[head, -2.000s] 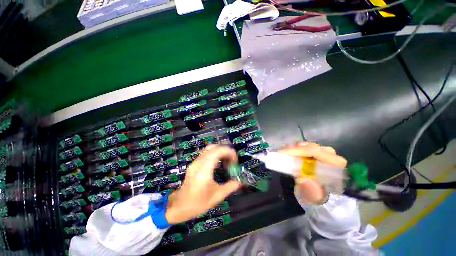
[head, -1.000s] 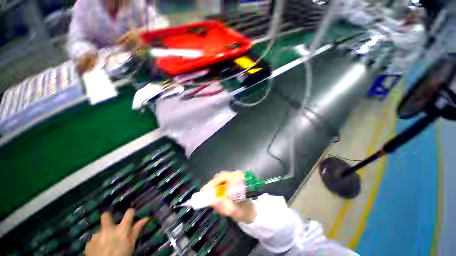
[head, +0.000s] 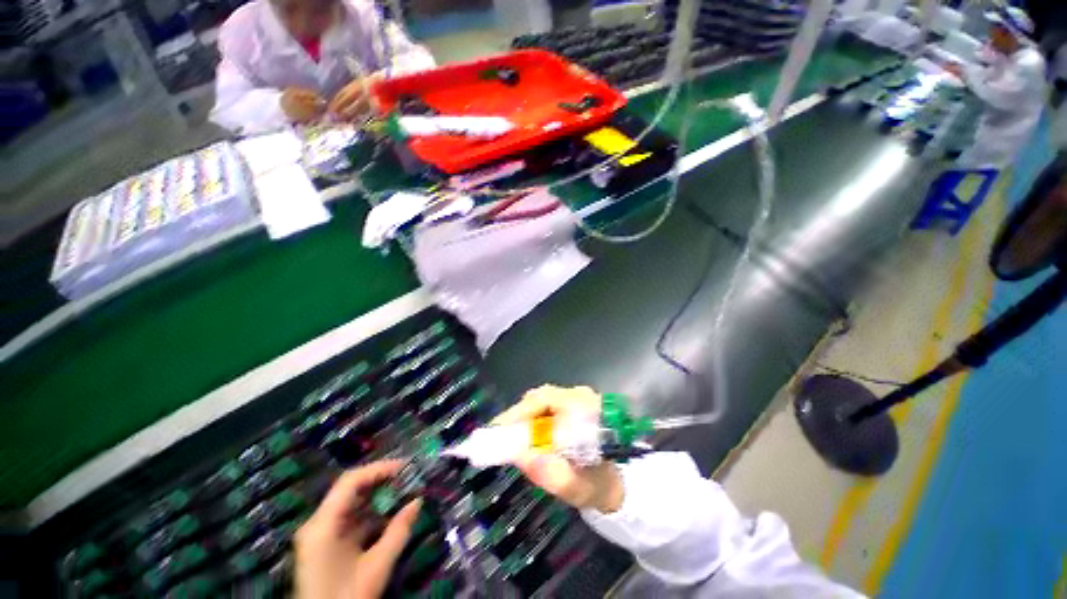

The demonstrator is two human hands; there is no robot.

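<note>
My right hand (head: 564,439) holds the glue syringe (head: 497,445), a pale tube with a yellow band and a green cap at the rear. Its tip points left, just above the boards. My left hand (head: 351,532) is low over the tray, thumb and forefinger apart around a small dark-green item. Blur hides whether they grip it. Rows of green circuit boards (head: 260,515) lie in the blister tray, blurred. The syringe tip is close to my left fingertips. An air hose (head: 749,275) runs up from the green cap.
A green conveyor (head: 211,316) with a pale rail runs beyond the tray. A wrinkled sheet (head: 497,263), red-handled pliers (head: 524,211), a red bin (head: 585,82) and a white parts tray (head: 158,211) lie farther off. A person in white works opposite. A black fan stand (head: 848,424) is right.
Since one second ago, the view has shifted and my left hand has moved right and up, close to the syringe tip. My right hand still holds the syringe.
</note>
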